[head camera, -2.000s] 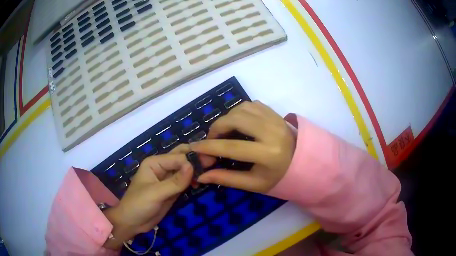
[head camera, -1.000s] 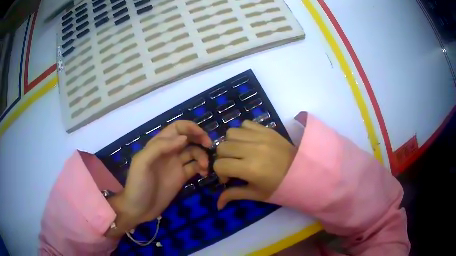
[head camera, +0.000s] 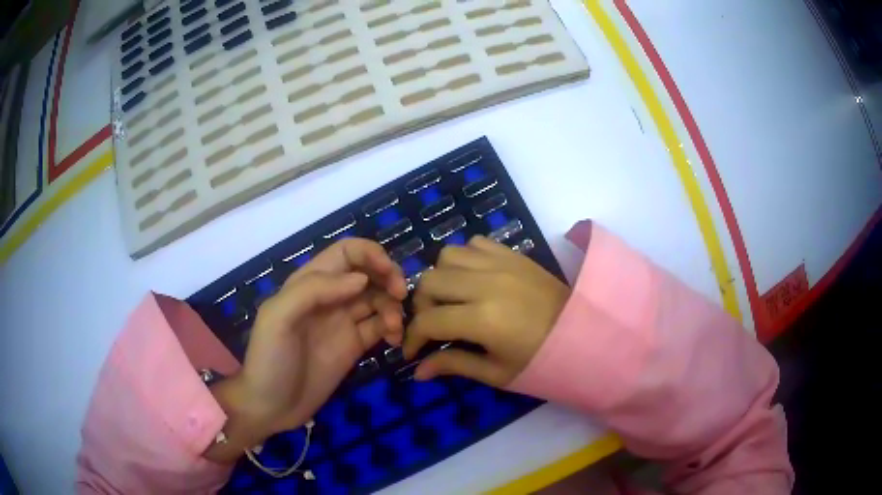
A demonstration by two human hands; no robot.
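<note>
The black-and-blue parts tray (head camera: 387, 396) lies at an angle under both hands, with shiny oblong pieces (head camera: 448, 228) in its upper rows; the near rows show bare blue recesses. My left hand (head camera: 314, 324) is palm inward over the tray's middle, fingers curled and apart, with nothing seen in it. My right hand (head camera: 493, 305) is palm down on the tray just right of it, fingers bent onto the pieces; its fingertips are partly hidden, so I cannot tell whether it grips a piece.
A cream parts tray (head camera: 389, 121) with tan slots lies beyond, dark oblong pieces (head camera: 237, 39) in its upper left rows. Yellow (head camera: 691, 198) and red tape lines curve down the white table at right, near a red label (head camera: 785, 298). A bracelet (head camera: 280, 472) hangs from my left wrist.
Two seconds ago both hands pinched a dark oblong piece between them. They have since parted, and that piece is no longer seen in them. The view has shifted slightly. My right fingers have moved slightly leftward.
</note>
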